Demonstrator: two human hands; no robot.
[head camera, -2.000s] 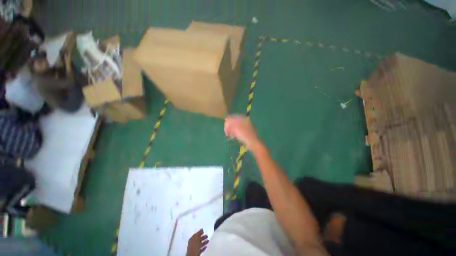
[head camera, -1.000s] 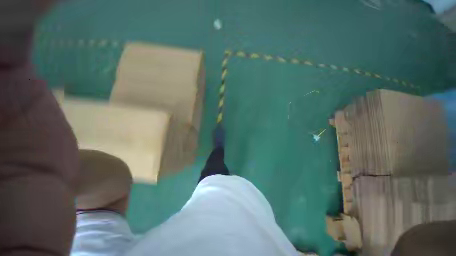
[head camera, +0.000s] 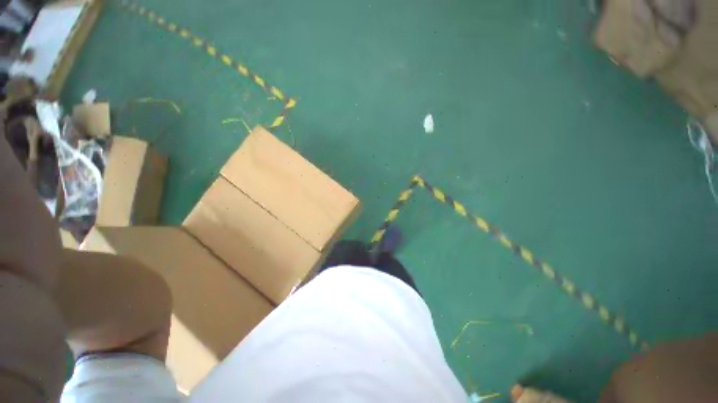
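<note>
Brown closed cartons (head camera: 290, 189) stand on the floor just left of my body, side by side, with dark seams between their tops. My bent left arm (head camera: 118, 299) comes in at the lower left and covers part of them. A large skin-toned shape lies close to the lens at the left edge; I cannot tell if it is forearm or hand. A brown, blurred part, likely my right arm (head camera: 669, 374), is cut off at the lower right; my right hand is out of the picture. No held object shows.
Yellow-and-black tape (head camera: 519, 252) marks the green floor ahead and right. An open carton (head camera: 122, 177) with clear plastic stands at the left. A white-topped pallet (head camera: 55, 35) is at the upper left. Brown cardboard (head camera: 653, 47) is at the upper right. Thin yellow strands lie on the floor.
The view has turned right. The cartons now show more of their tops, and the right-hand cardboard stack has left the picture. My left arm stays bent near the lens.
</note>
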